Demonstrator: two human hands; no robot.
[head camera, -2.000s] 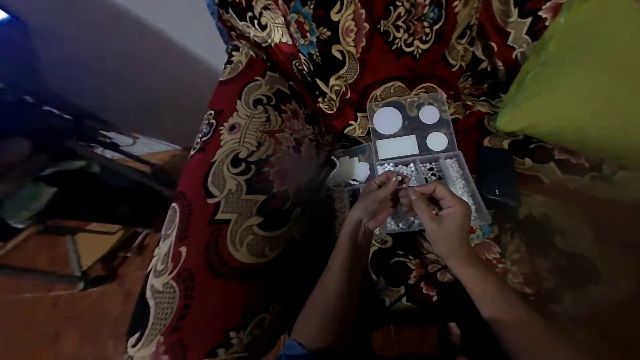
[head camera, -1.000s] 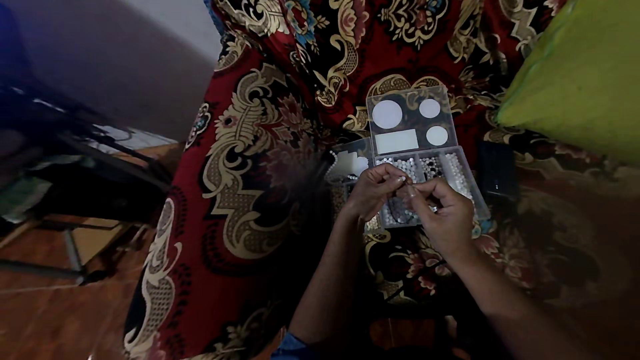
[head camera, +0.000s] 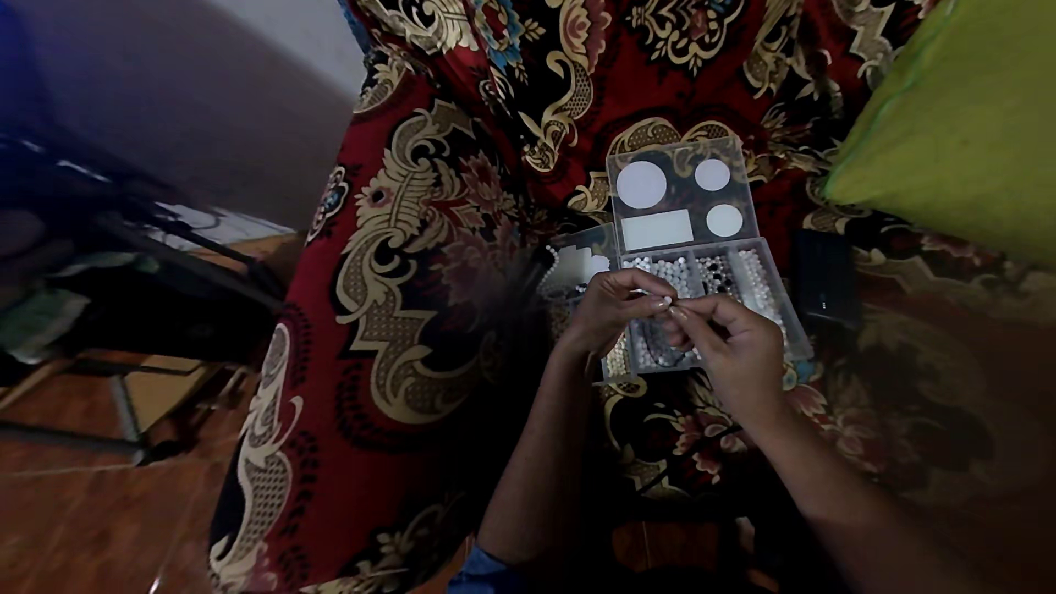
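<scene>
My left hand (head camera: 615, 309) and my right hand (head camera: 734, 338) meet fingertip to fingertip over a clear plastic bead organizer box (head camera: 788, 305). A small pale bead (head camera: 668, 302) shows between the fingertips, pinched by both hands. A dark thin cord hangs below them over the front compartments. White beads (head camera: 660, 268) lie in one compartment, dark and pale beads (head camera: 716, 276) in the middle one, and pearly beads (head camera: 759, 280) in the right one. My hands hide part of the box.
The box's open lid (head camera: 681, 194) bears white round and rectangular stickers. To its left is a second clear box (head camera: 612, 363) with yellowish beads, a bead strand (head camera: 549, 276) near its top. A black case (head camera: 827, 276) lies right, below a green cushion (head camera: 957, 132). Patterned red fabric (head camera: 404, 272) spreads around.
Both hands stay together over the bead box, with only small shifts of the fingers. Nothing else has plainly moved.
</scene>
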